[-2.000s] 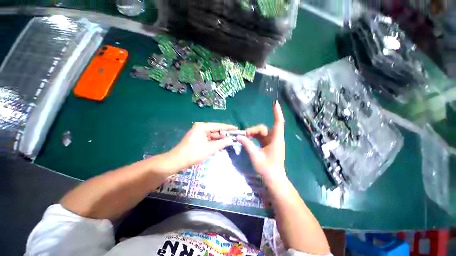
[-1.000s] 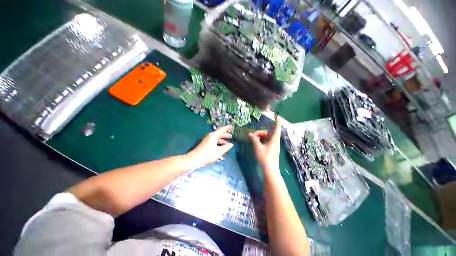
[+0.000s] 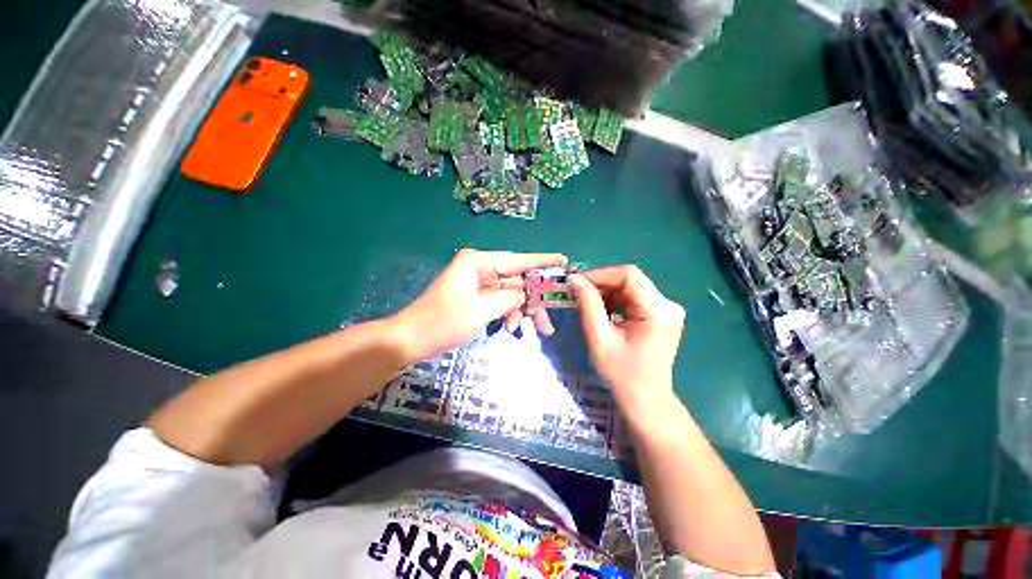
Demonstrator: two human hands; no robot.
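My left hand (image 3: 462, 303) and my right hand (image 3: 636, 328) meet over the near middle of the bench. Between their fingertips they hold a small circuit board (image 3: 556, 290), partly covered by the fingers; a green part shows. A shiny clear-silver film sheet (image 3: 498, 390) with rows of small rectangles lies at the near table edge, partly under my hands. A loose pile of mostly green boards (image 3: 458, 130) lies beyond my hands. I cannot tell whether a film piece is on the held board.
A clear tray of jumbled boards (image 3: 905, 351) lies to the right. A tall dark tray stack (image 3: 555, 45) stands beyond the pile; a second stack (image 3: 922, 96) is far right. An orange phone (image 3: 246, 124), a plastic scrap (image 3: 168, 278) and a gridded sheet stack (image 3: 85, 124) are left.
One second ago my hands were apart near the pile; now they are together nearer me, holding a board. The view has tilted down, and the bottle is out of the picture.
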